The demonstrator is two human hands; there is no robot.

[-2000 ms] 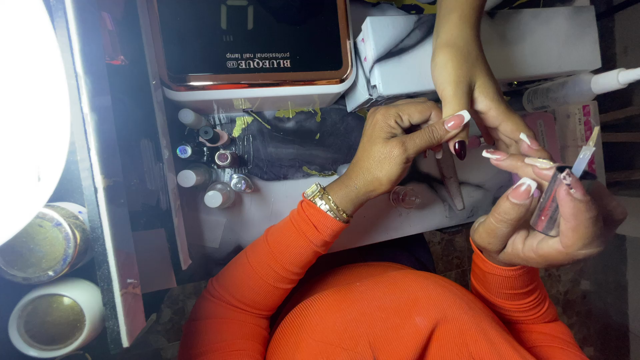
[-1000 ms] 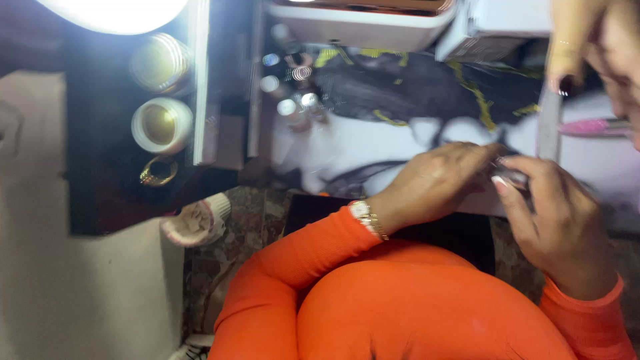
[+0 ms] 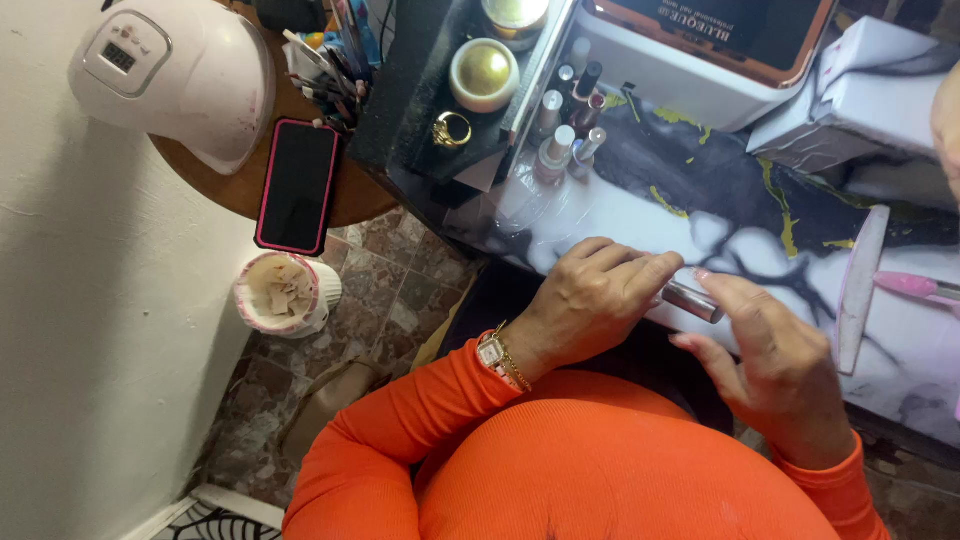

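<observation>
My left hand, with a gold watch at the wrist, is closed around a small bottle whose glass is mostly hidden by the fingers. The bottle's silver cap sticks out to the right, over the table's front edge. My right hand is beside the cap, thumb and forefinger spread apart; the forefinger is close to the cap, and whether it touches cannot be told. Right of it, a nail file lies on the marbled table, near a pink-tipped tool. Several nail polish bottles stand at the back left.
A nail lamp and a white marbled box stand at the back. Another person's hand shows at the right edge. Leftward are a black shelf with jars and a ring, a phone, a white lamp and a waste bin.
The open bottle and its brush, held over the other person's fingers two seconds ago, are no longer there; my hands came together around a capped bottle, and my right fingers have since spread. The view swung left.
</observation>
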